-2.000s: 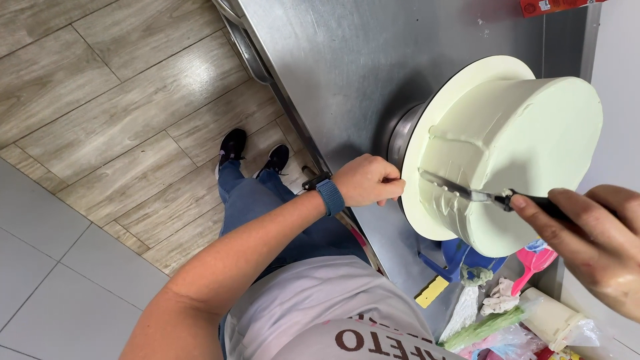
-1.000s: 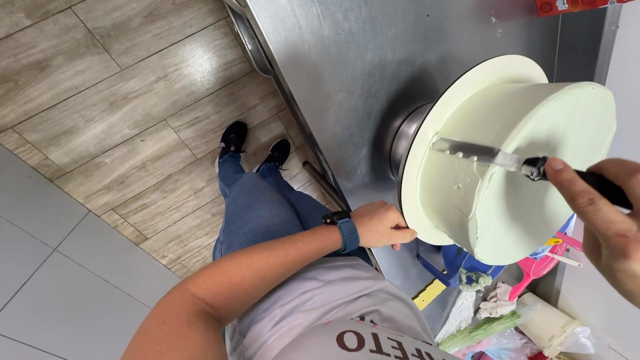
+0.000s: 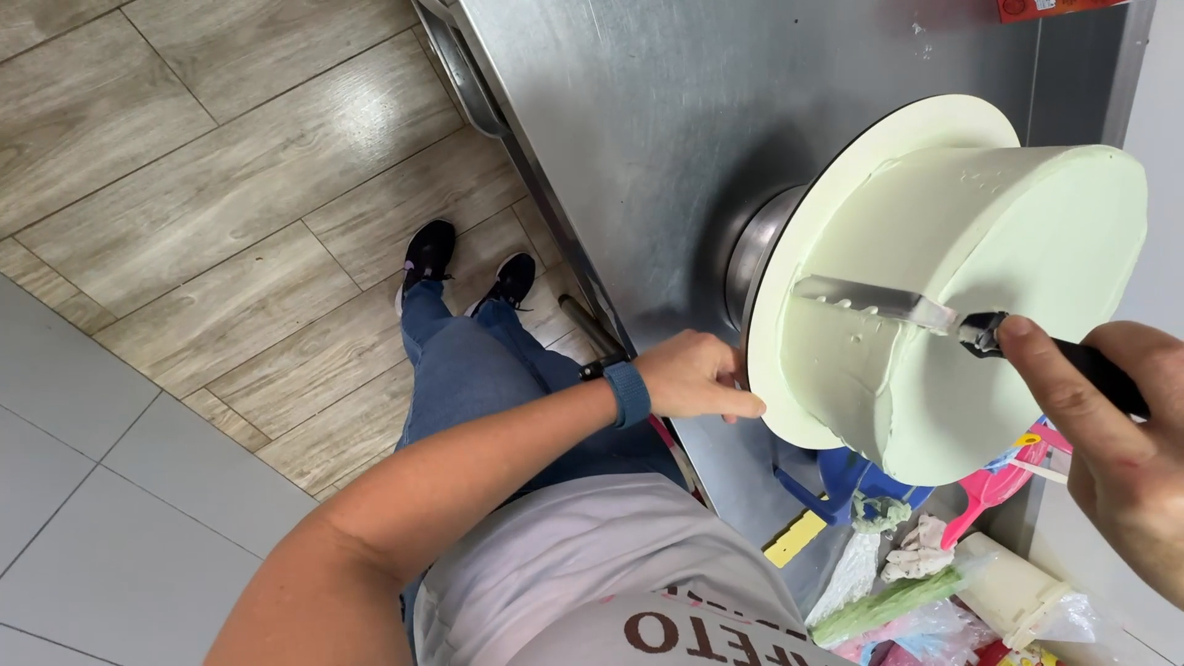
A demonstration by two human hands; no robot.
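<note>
A tall round cake (image 3: 1036,250) covered in pale green frosting stands on a pale round cake board (image 3: 786,361), which rests on a metal turntable (image 3: 760,245). My right hand (image 3: 1110,416) grips the black handle of an offset spatula (image 3: 879,301), index finger along it. The metal blade lies against the frosted side, with small dabs of frosting along its edge. My left hand (image 3: 703,375), below a watch with a blue band, is at the rim of the board and turntable, thumb extended over the edge.
On the steel table (image 3: 629,139) lie a blue plastic container (image 3: 846,476), a yellow scraper (image 3: 794,539), a pink plastic tool (image 3: 985,490), crumpled cloths and plastic bags with frosting. A red box (image 3: 1045,7) is at the table's far side.
Compared with two seconds ago, the blade lies farther along the cake's side, and that frosted side looks smoother. My left hand stays by the turntable rim.
</note>
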